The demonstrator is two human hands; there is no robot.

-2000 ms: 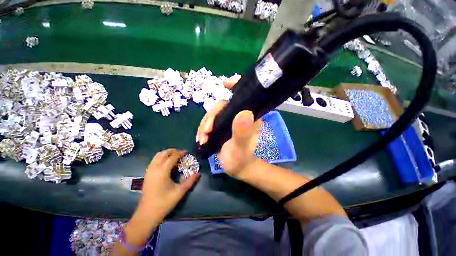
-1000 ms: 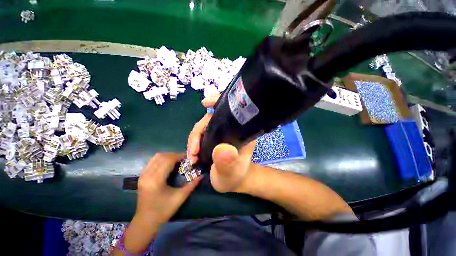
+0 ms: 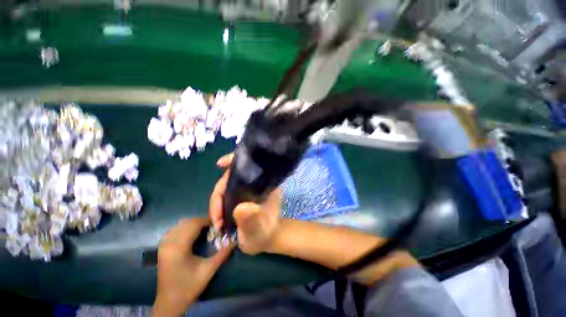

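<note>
My left hand (image 3: 183, 260) holds a small white module (image 3: 218, 238) between thumb and fingers, low over the green bench. My right hand (image 3: 251, 226) is closed around the black electric screwdriver (image 3: 264, 158), which stands nearly upright with its lower end at the module. The tip and its contact with the module are hidden by my fingers. A blue screw tray (image 3: 318, 186) full of tiny silvery screws lies just right of my right hand. The picture is blurred.
A large module pile (image 3: 46, 179) lies left and a smaller pile (image 3: 198, 117) behind the tool. A white power strip (image 3: 378, 131), a cardboard screw box (image 3: 450, 133) and a second blue tray (image 3: 490, 186) are at right. The black cord (image 3: 357, 105) loops rightward. A green belt (image 3: 161, 62) runs behind.
Since two seconds ago the screwdriver has come down from a slant above the module to nearly upright against it. In the last second, both hands sit lower and further left in the picture; the view has shifted.
</note>
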